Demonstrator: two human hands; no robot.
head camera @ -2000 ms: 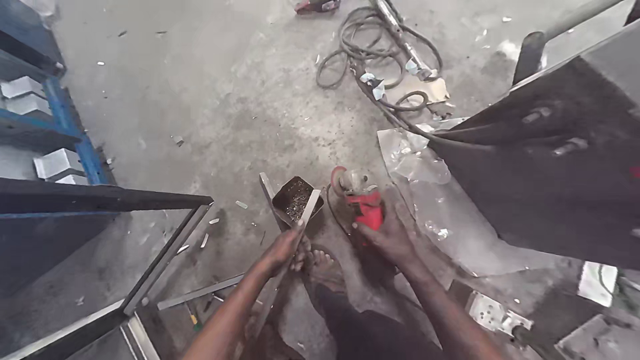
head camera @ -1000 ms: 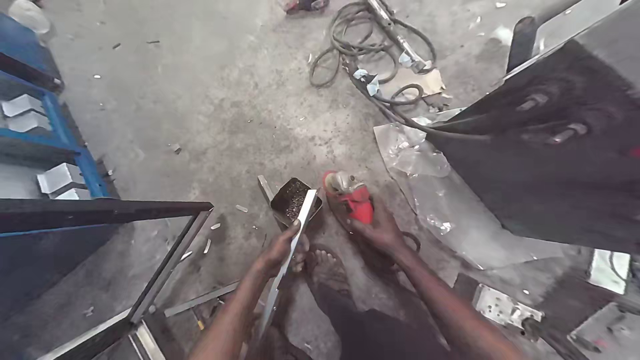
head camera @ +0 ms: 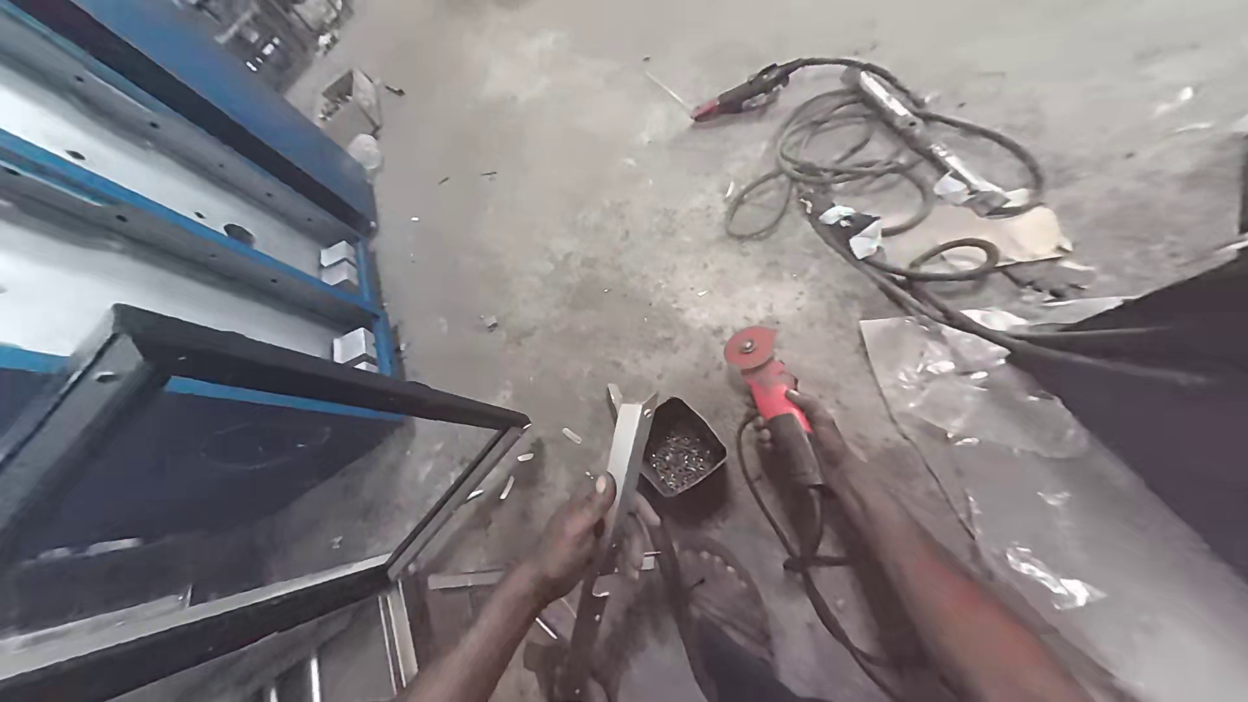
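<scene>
My left hand (head camera: 577, 534) grips a long metal angle bar (head camera: 629, 453), its bright upper end tilted up beside a dark square container (head camera: 684, 450) of small metal pieces. My right hand (head camera: 817, 434) is closed around the body of a red and black angle grinder (head camera: 780, 395). The grinder's reddish disc (head camera: 750, 348) faces up, apart from the bar; whether it spins cannot be told. A black cord (head camera: 814, 595) runs from the grinder down past my right forearm. A bare foot (head camera: 726, 585) shows between my arms.
A dark metal frame (head camera: 331, 388) stands at left, before blue shelving (head camera: 185, 234). Coiled cables (head camera: 838, 161) and an electrode holder (head camera: 746, 96) lie on the concrete floor ahead. Clear plastic sheeting (head camera: 1024, 468) spreads at right beside a dark panel (head camera: 1160, 390). Small offcuts lie near the frame.
The grinder has turned in my right hand, so its disc now shows face up and farther from the bar. The left hand still holds the bar. The view has shifted.
</scene>
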